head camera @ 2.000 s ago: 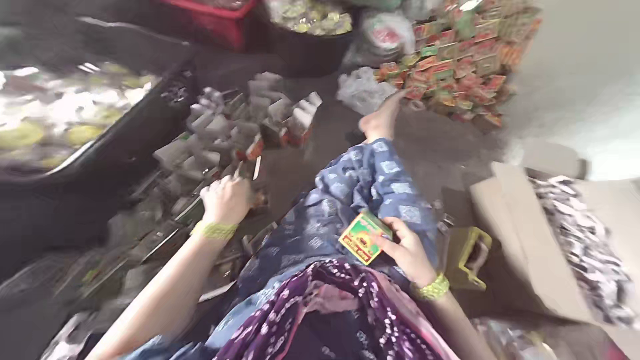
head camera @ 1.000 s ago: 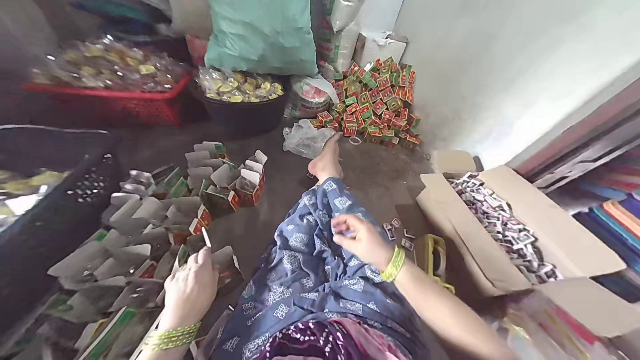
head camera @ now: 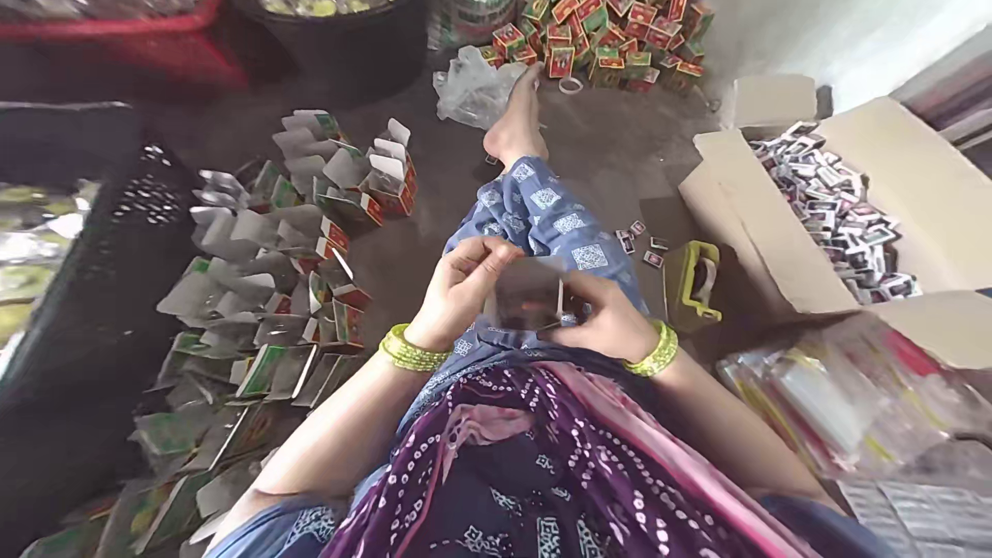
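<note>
Above my lap, my right hand is closed around the side of a small open carton, blurred, with its dark inside facing up. My left hand is at the carton's upper left, thumb and forefinger pinched together near its flap; whether they grip the flap or something small, I cannot tell. Rows of open printed cartons with raised flaps stand on the floor to my left. On the right, a cardboard box holds many small matchbox-like boxes.
A yellow-green tape dispenser and several small boxes lie beside my leg. Closed cartons are heaped beyond my foot, near a clear plastic bag. Plastic packets lie at right; black and red containers stand left.
One second ago my left hand was at the carton rows and my right hand was above my leg. Now both hands are together above my lap, with an open carton in the right.
</note>
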